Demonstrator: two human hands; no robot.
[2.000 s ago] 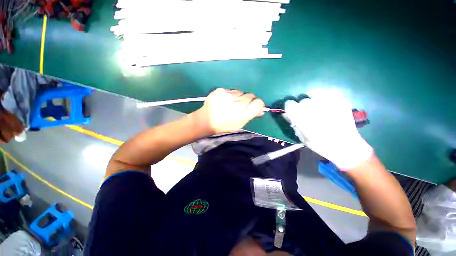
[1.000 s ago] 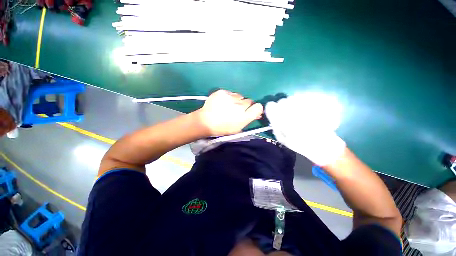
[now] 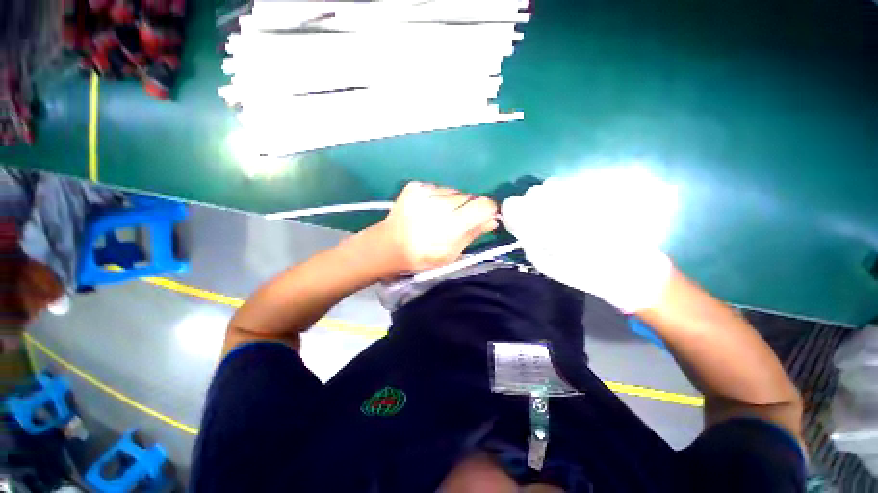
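Observation:
My bare left hand (image 3: 433,226) is closed on a thin white tube (image 3: 332,209) whose free end points left over the bench edge. My right hand (image 3: 597,236), in a white glove washed out by glare, is right beside it, fingertips almost touching. A second white tube (image 3: 472,260) runs from the right glove down-left, below my left hand. No wires or connector can be made out between the hands. A pile of cut white sleeving (image 3: 375,77) lies on the bench beyond them.
Green bench (image 3: 674,87) with a slanting near edge. Red-and-black connector bundles (image 3: 125,38) lie at far left. A yellow line (image 3: 93,125) crosses the bench. Blue stools (image 3: 135,246) stand on the floor at left. Parts of people show at the left and right edges.
Since two seconds ago my gloved hand has come left against my bare hand, and the red wire and connector seen then are out of sight. Since one second ago the hands have barely moved; the view has shifted.

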